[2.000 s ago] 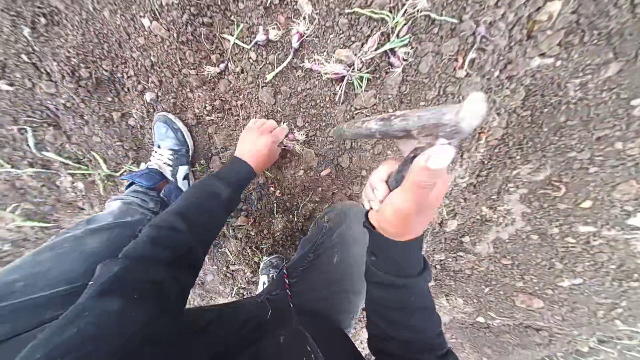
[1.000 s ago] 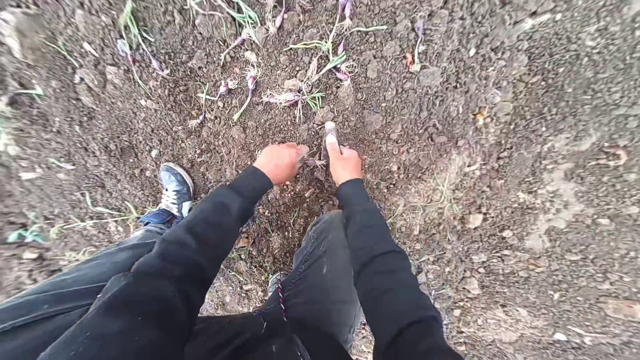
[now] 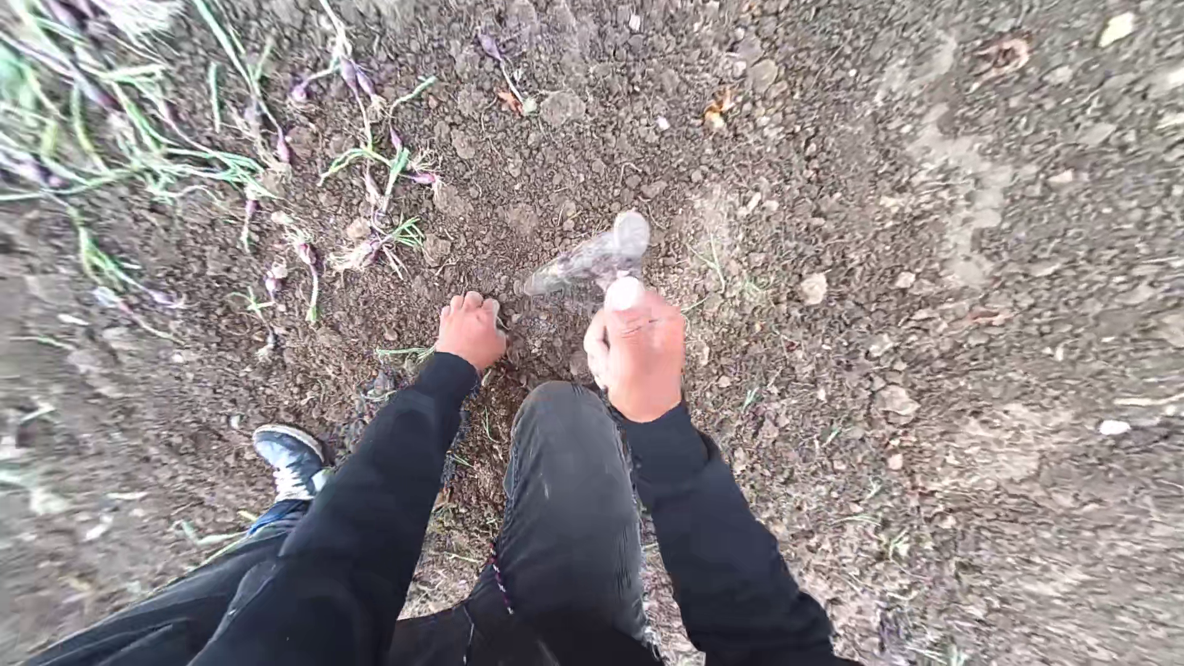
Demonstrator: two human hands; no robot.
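My right hand (image 3: 640, 356) is closed around the handle of a hand tool with a worn, soil-stained head (image 3: 587, 261), perhaps a small hoe. The head points left, over the soil between my hands. My left hand (image 3: 473, 331) rests at the soil to the left of the tool, its fingers curled; whether it holds something is hidden. A thin green stem (image 3: 404, 351) lies beside my left wrist. Small purple onion plants with roots and green leaves (image 3: 370, 245) lie on the ground beyond my left hand.
A larger heap of onion plants (image 3: 120, 139) spreads at the upper left. Crumbly soil with small stones (image 3: 814, 289) lies on the right. My shoe (image 3: 289, 453) is at the lower left, and my bent knee (image 3: 560, 416) is just below my hands.
The tool was raised at first, then low between my hands; now its head shows clear of the left hand again. My hands have moved apart since one second ago. The view has shifted right.
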